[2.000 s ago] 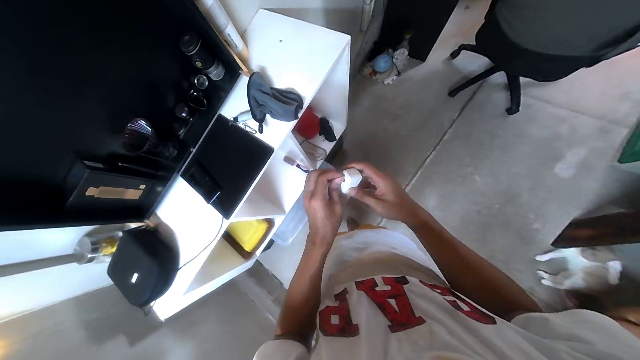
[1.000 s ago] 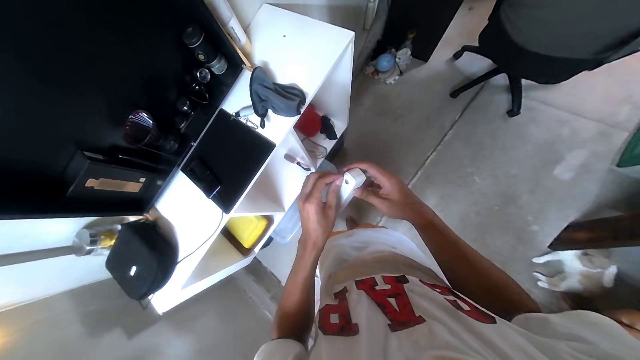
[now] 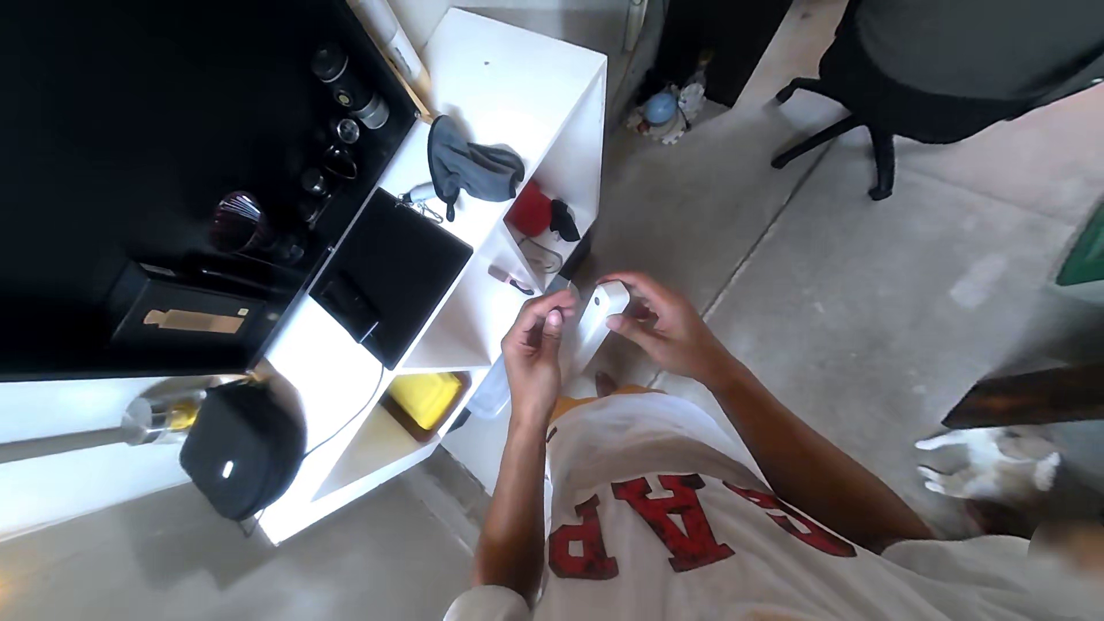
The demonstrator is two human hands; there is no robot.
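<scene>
My right hand (image 3: pixel 660 323) grips a small white box-like object (image 3: pixel 612 297) with a dark round spot on its face. Just left of it is my left hand (image 3: pixel 539 345), thumb and forefinger pinched together; a thin pin-like thing seems to stick up from the fingertips, too small to name surely. The hands are apart, in front of the white shirt. Beyond my left hand lie a closed black laptop (image 3: pixel 392 276) and a grey cloth pouch (image 3: pixel 474 164) on a white shelf unit (image 3: pixel 526 78).
The unit's compartments hold a red item (image 3: pixel 530 210) and a yellow container (image 3: pixel 425 397). A black round case (image 3: pixel 241 450) stands at its near left end. On the floor are an office chair (image 3: pixel 875 112) at the upper right and a cat (image 3: pixel 992 463) at the lower right.
My left hand has come away from the white object, which both hands held together earlier. My right hand keeps hold of it, and more of its face now shows.
</scene>
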